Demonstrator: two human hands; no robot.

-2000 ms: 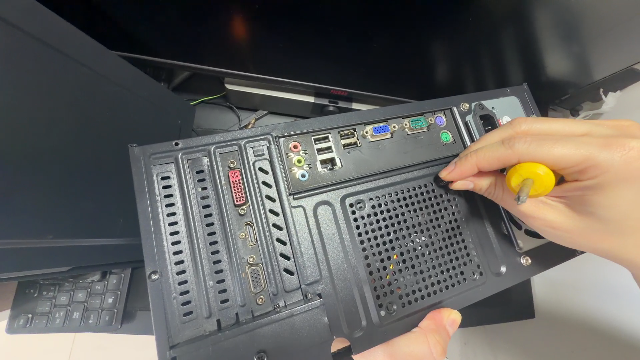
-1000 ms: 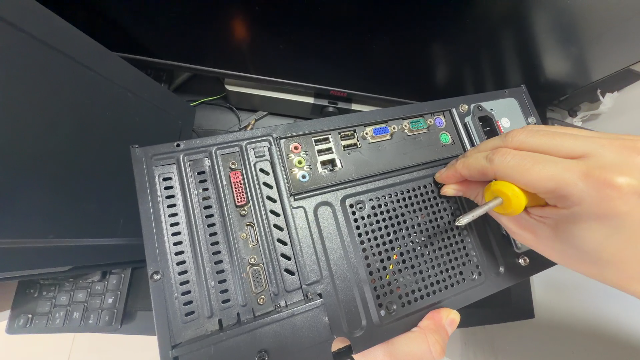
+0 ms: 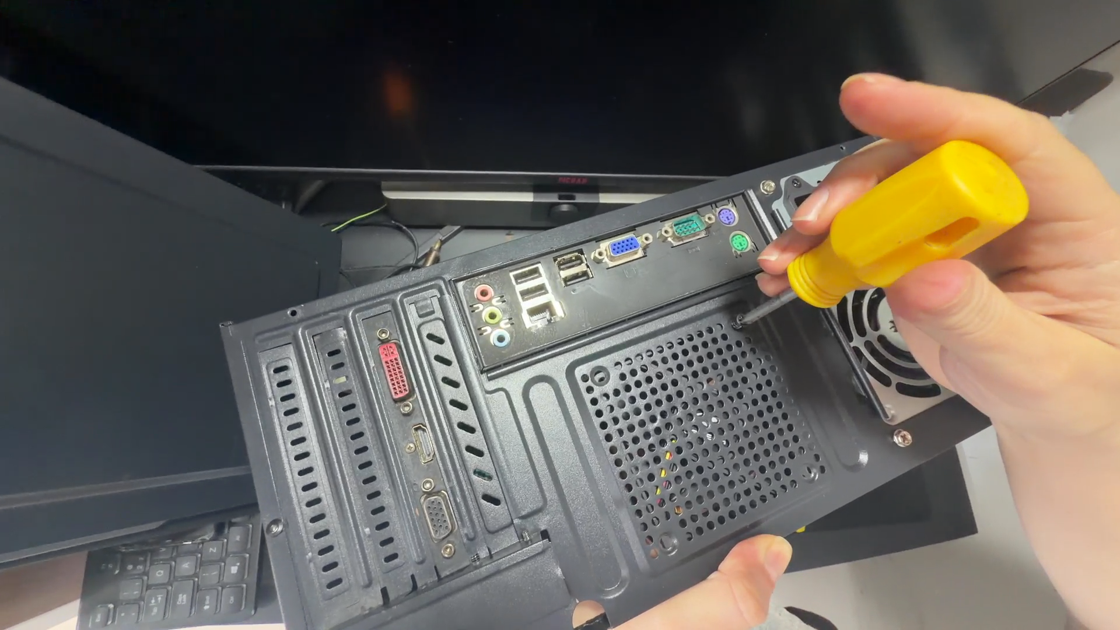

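Note:
A black computer case lies tilted across the view with its rear panel facing me. My right hand grips a yellow-handled screwdriver, whose tip meets a screw at the top right corner of the perforated fan grille. My left hand holds the lower edge of the case, its thumb showing below the grille and the other fingers mostly hidden. Left of the grille are a red DVI port and a grey VGA port. The power supply is partly behind my right hand.
A large dark monitor stands behind the case, with a silver and black bar below its lower edge. Cables lie behind the case. A dark panel fills the left side, above a black keyboard.
My right hand has turned the screwdriver so that its tip is now at the grille's top corner, where my fingertips were before. My left hand stays on the case.

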